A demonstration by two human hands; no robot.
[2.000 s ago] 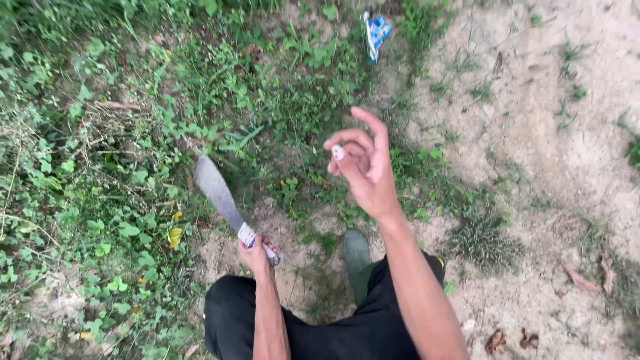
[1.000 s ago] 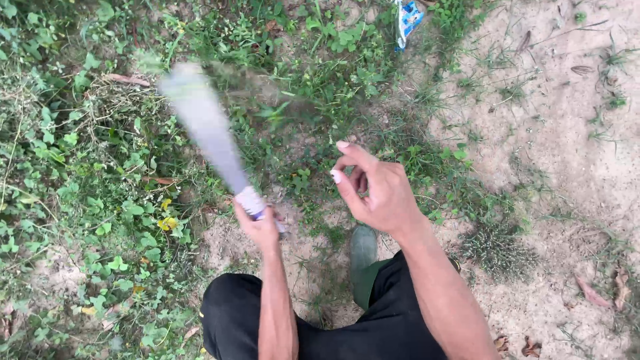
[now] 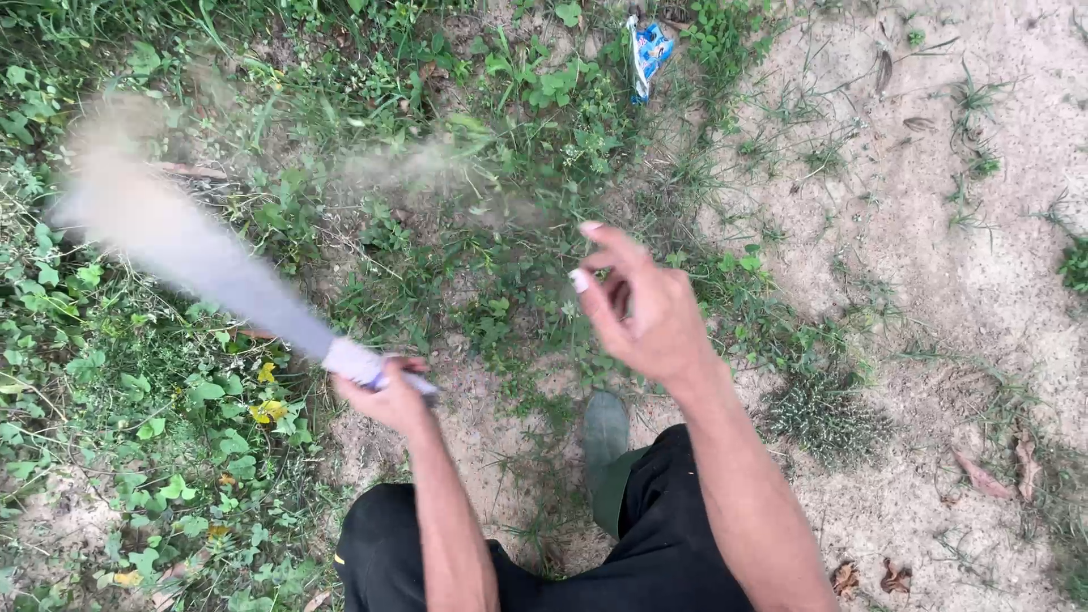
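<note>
My left hand [image 3: 387, 393] grips the wrapped, pale handle of a machete [image 3: 217, 272]. Its broad blade points up and left over the weeds and is blurred by motion. To the right, my right hand [image 3: 642, 306] hovers over the low green weeds [image 3: 493, 280], its fingers curled with thumb and forefinger apart and nothing seen between them. Something white covers the tip of the thumb. A blurred streak of soil or plant bits hangs in the air between the blade and my right hand.
Beyond my right hand lies a crumpled blue and white wrapper [image 3: 650, 59]. Sandy soil [image 3: 960, 280] with sparse tufts spreads at the right, dense leafy weeds [image 3: 195, 408] at the left. A green rubber boot [image 3: 606, 433] stands below my right hand. Dry leaves [image 3: 982, 476] lie at lower right.
The machete blade has swung farther left. My right thumb and forefinger, close together one second ago, are now more apart.
</note>
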